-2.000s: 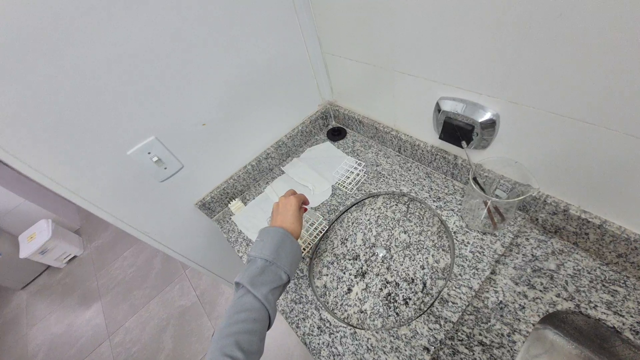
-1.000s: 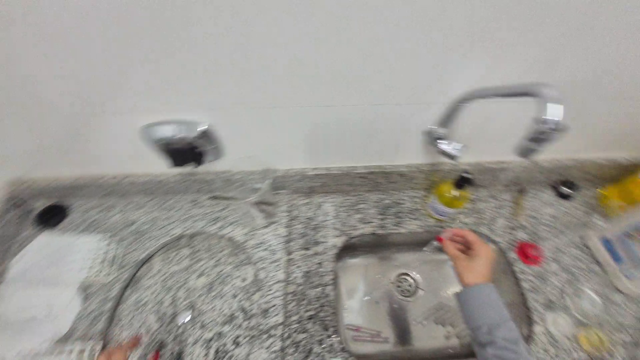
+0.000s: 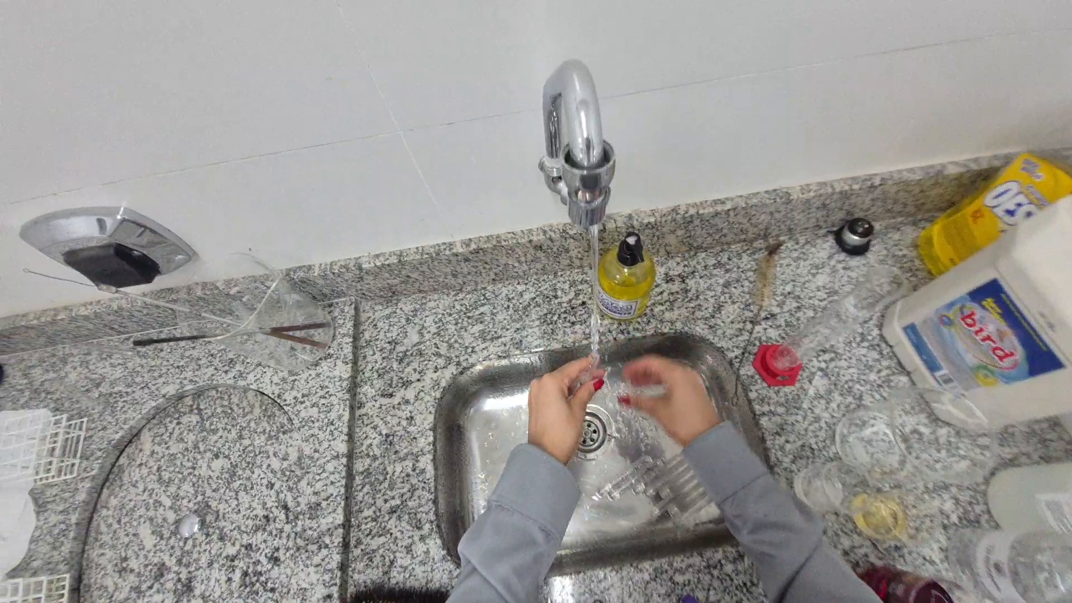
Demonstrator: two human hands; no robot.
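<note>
Water runs from the chrome faucet (image 3: 586,193) onto my left hand (image 3: 563,409), which pinches a small clear piece, likely glass or plastic, above the steel sink (image 3: 469,435). Close by on the right, my right hand (image 3: 674,400) is blurred, with a small clear thing at its fingertips. Several clear tubes (image 3: 674,486) lie on the sink floor below my right hand, partly hidden by the sleeve. The drain (image 3: 591,431) shows between my hands. A pump bottle of yellow liquid (image 3: 626,280) stands behind the sink.
At right are a glass cylinder with a red base (image 3: 777,365), a white jug (image 3: 980,335), a yellow bottle (image 3: 997,209) and clear glassware (image 3: 871,444). At left are a beaker with rods (image 3: 293,327), a round granite cover (image 3: 193,469) and white racks (image 3: 60,448).
The view has swung right from the racks to the sink. My left hand, at the white sheet two seconds ago, is now under the faucet; running water now shows.
</note>
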